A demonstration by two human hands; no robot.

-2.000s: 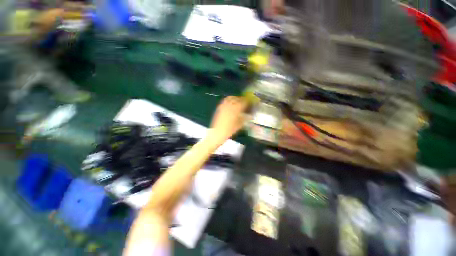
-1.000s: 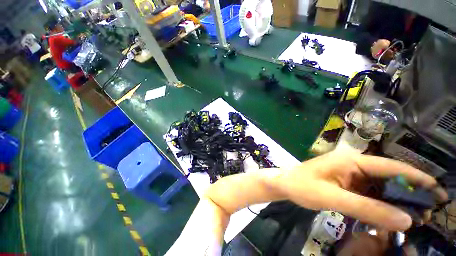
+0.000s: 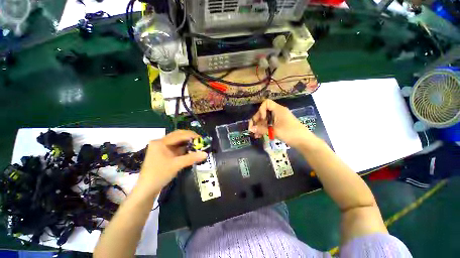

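My left hand (image 3: pixel 174 155) holds a small black power adapter (image 3: pixel 200 144) between thumb and fingers, over the top end of the left cream socket strip (image 3: pixel 208 182). The adapter's upward side shows yellow and pale parts. Whether it touches the strip cannot be told. My right hand (image 3: pixel 276 121) holds a red-and-black pen-sized tool (image 3: pixel 271 128), red end down, above the right socket strip (image 3: pixel 281 164). A white piece sits at that strip's top end. Both strips lie on the black test board (image 3: pixel 227 196). A tangled pile of adapters (image 3: pixel 60 186) lies on the left white sheet (image 3: pixel 149 239).
Behind the board, a grey bench meter (image 3: pixel 222 61) stands under a large metal unit (image 3: pixel 244 15) on a wooden base (image 3: pixel 204 98) with cables. A glass bulb (image 3: pixel 160 45) is left of them. A white sheet (image 3: pixel 363 121) and a fan (image 3: pixel 436 98) are at the right.
The view has swung from the aisle and left side to the test board. My left hand, holding a black adapter a second ago too, is now over the left strip. My right hand now shows clearly with the tool.
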